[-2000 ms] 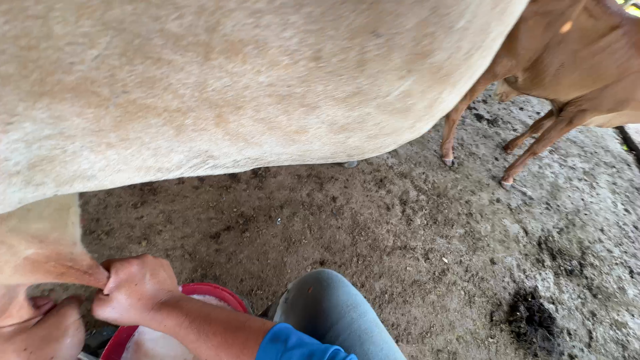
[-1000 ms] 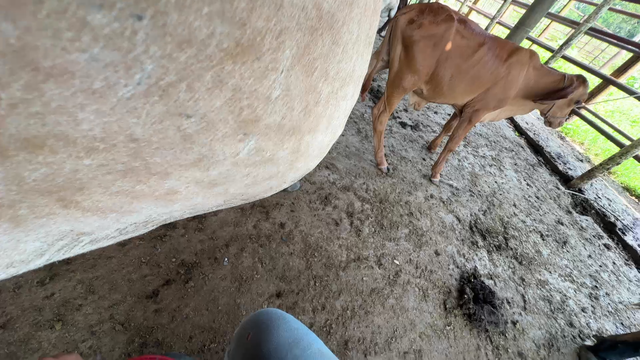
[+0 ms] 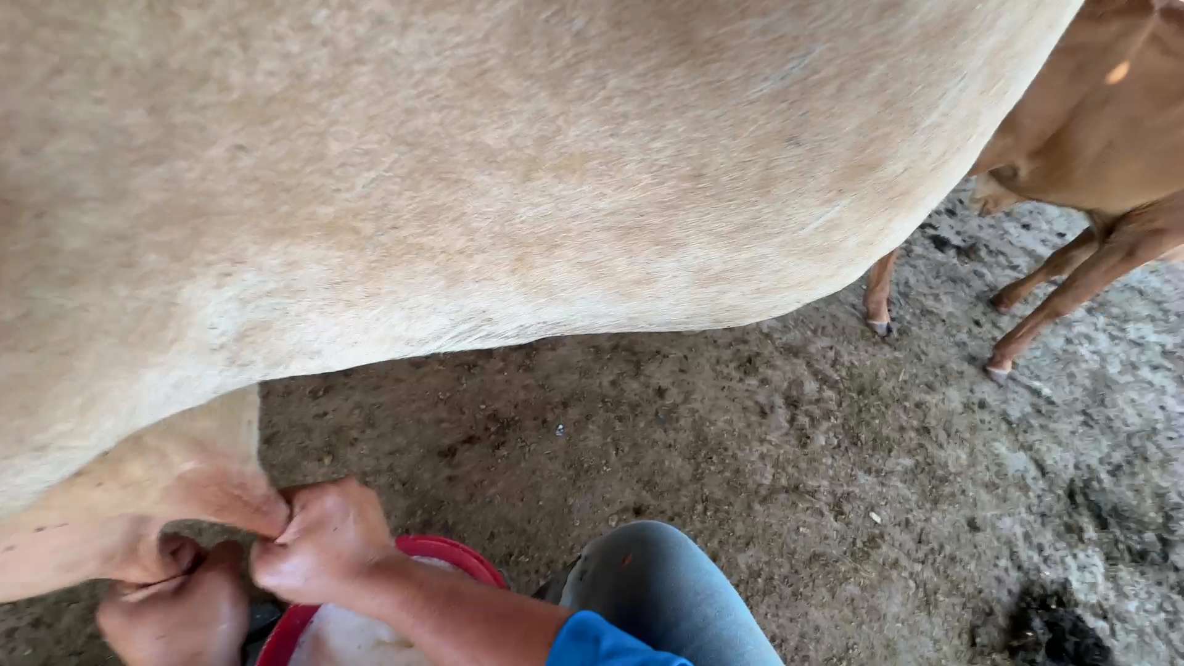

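Observation:
A pale tan cow's belly [image 3: 555, 185] fills the upper view, with its udder [image 3: 185, 481] at the lower left. My right hand [image 3: 324, 544] is closed around a teat at the udder's near right side, its forearm crossing over a red-rimmed bucket [image 3: 450, 552]. Whitish, frothy liquid [image 3: 356, 638] shows inside the bucket. My left hand [image 3: 180, 606] grips another teat lower and farther left, beside the bucket. The fingertips of both hands are largely hidden.
A brown calf [image 3: 1082, 148] stands at the upper right on the dirty ground [image 3: 694, 444]. My knee in grey-blue trousers [image 3: 657, 592] is right of the bucket. Dark dung [image 3: 1054, 629] lies at the lower right.
The view swung right toward the calf and fence, then came back to the udder. Both hands, almost out of view one second ago, show again on the teats, much as two seconds ago.

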